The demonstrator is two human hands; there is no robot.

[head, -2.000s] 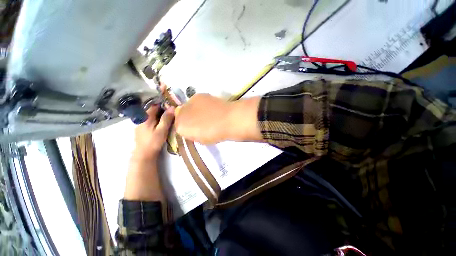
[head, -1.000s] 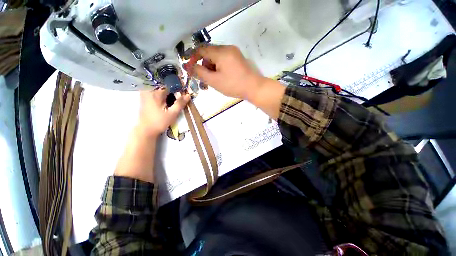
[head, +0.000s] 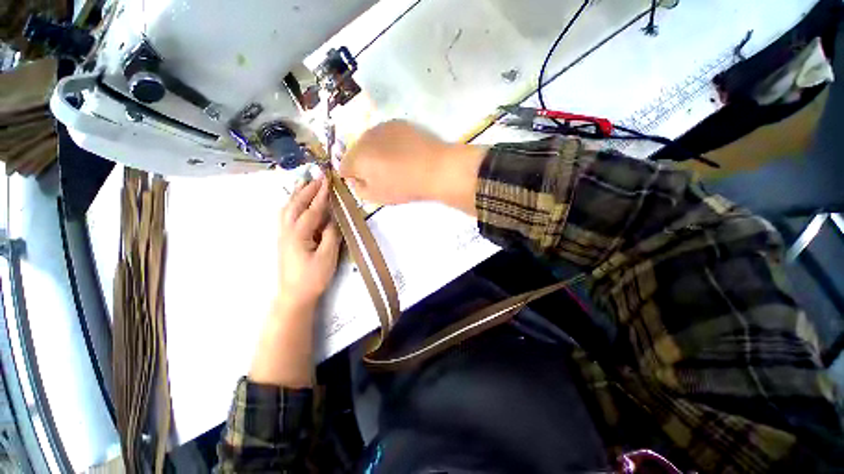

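A brown strap strip [head: 368, 261] with a white line along it runs from under the sewing machine head, over the table edge and across the dark apron. My left hand [head: 313, 239] lies at the strip's left side, fingertips near the needle area. My right hand [head: 393, 165] is at the strip's upper right, fingers bent in close to the presser foot area [head: 330, 139]. The fingertips of both hands are small and blurred, so their exact hold on the strip is hard to tell.
The machine head [head: 222, 65] with black knobs stands above my hands. A bundle of brown strips [head: 141, 305] hangs at the left. Red-handled snips [head: 574, 120] and a black cable [head: 546, 69] lie right of my hands. Brown pieces [head: 28, 111] are stacked far left.
My right hand has come down from the machine head to the strip beside the foot. My left hand has shifted, its fingers now straighter. The view has also shifted.
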